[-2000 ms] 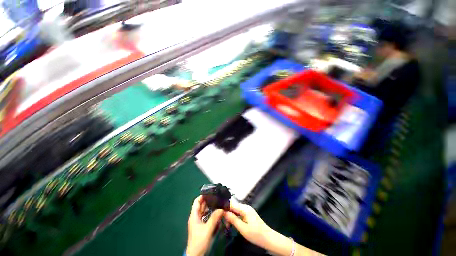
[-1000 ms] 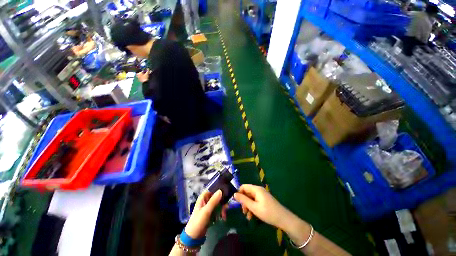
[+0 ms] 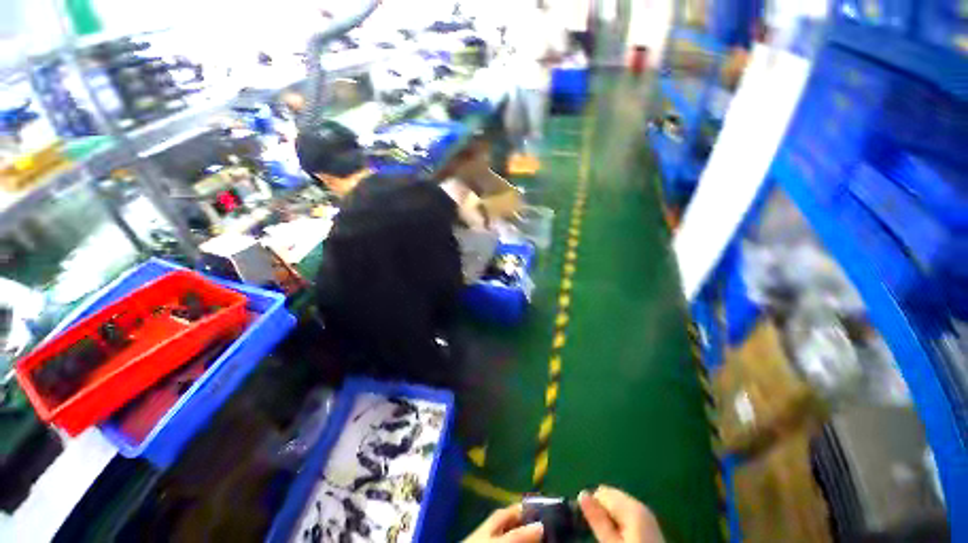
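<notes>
A small black housing (image 3: 553,518) is low in the view, near the bottom edge. My left hand (image 3: 503,527) holds its left side. My right hand (image 3: 624,517) is at its right side, with the fingers against it. Both hands are cut off by the bottom edge. The frame is blurred, so details of the housing cannot be told.
A blue bin (image 3: 451,419) with black parts on white lining is left of my hands. A red bin (image 3: 74,417) sits on a blue bin (image 3: 278,318) at left. A person in black (image 3: 387,270) is ahead. Blue racks (image 3: 839,255) with cartons (image 3: 756,387) stand right of the taped aisle.
The view has swung from the bench to the aisle. My hands and the black housing are now lower in the picture. The person and bins show at the left.
</notes>
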